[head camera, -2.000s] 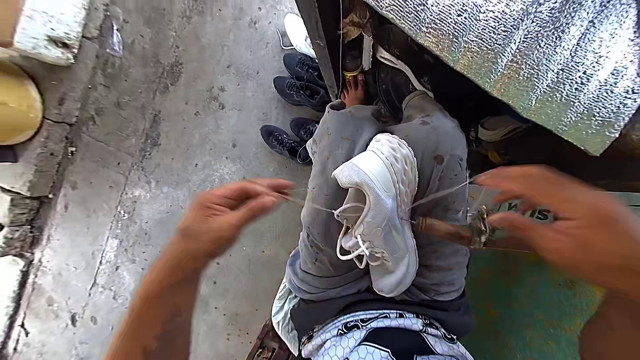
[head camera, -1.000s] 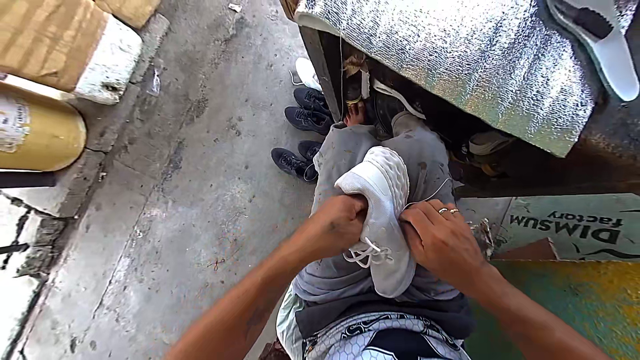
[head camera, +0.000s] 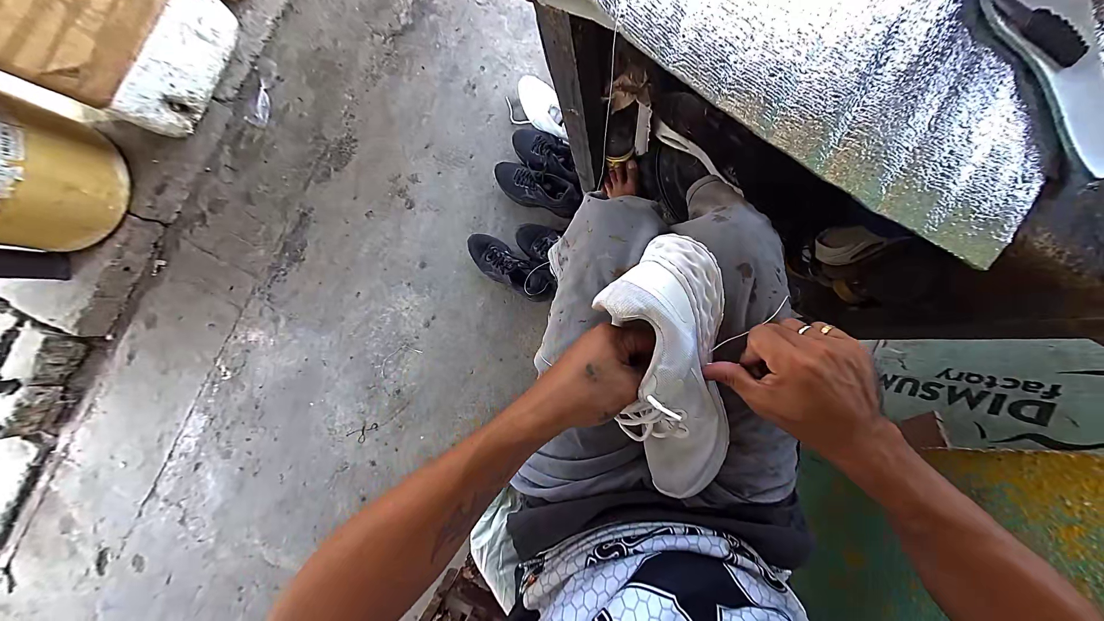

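A white lace-up sneaker (head camera: 690, 371) lies across my lap, its heel away from me and its sole edge turned to the right. My left hand (head camera: 608, 371) reaches into the shoe's opening, and its fingertips are hidden inside. Beside the sole edge, my right hand (head camera: 798, 371) pinches a thin pale thread (head camera: 752, 330) that runs to the side of the shoe. Two rings are on that hand. The white laces (head camera: 653, 418) hang loosely near my left wrist.
Several dark sneakers (head camera: 535, 185) and a white shoe (head camera: 542, 105) stand on the concrete left of my knees. A foil-covered bench top (head camera: 828, 95) overhangs at upper right, with a shoe sole (head camera: 1065, 86) on it. A yellow container (head camera: 60, 177) lies far left.
Two seconds ago both hands were spread apart with thread stretched out on each side of the shoe. Now my left hand is inside the shoe and my right is close beside it.
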